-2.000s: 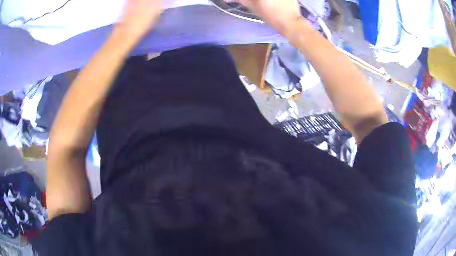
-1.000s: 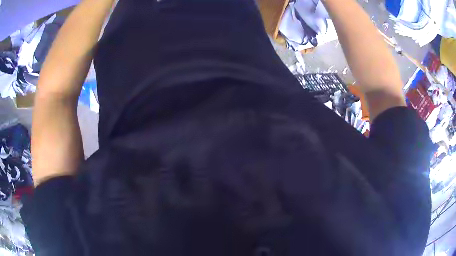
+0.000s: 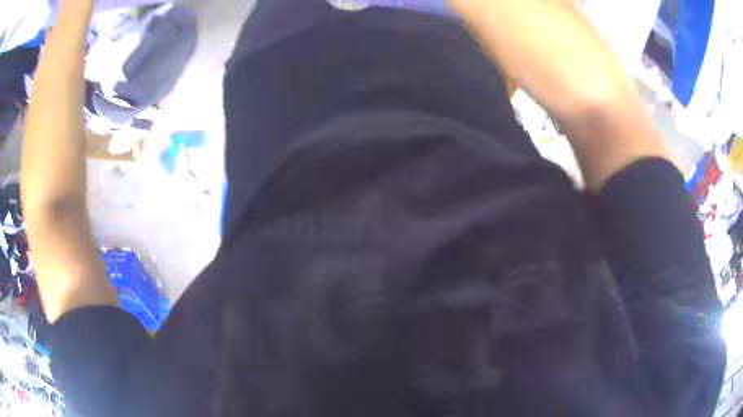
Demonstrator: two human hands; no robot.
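Both of my hands are cut off by the top edge of the picture; only my bare forearms show, the left one at the far left and the right one at the upper right. A thin strip of the lavender table cover (image 3: 399, 3) shows at the top edge, against my black clothes. Whatever my hands hold or touch is out of the picture.
Grey and white cloth pieces (image 3: 159, 57) lie at the upper left. A blue box (image 3: 134, 285) and a light blue scrap (image 3: 183, 147) are on the grey floor (image 3: 138, 208). A blue panel (image 3: 692, 49) stands at the upper right beside white material.
The view has shifted, so more floor and a blue box show at left. Two seconds ago parts of both hands and white fabric showed at the top; they are out of view now.
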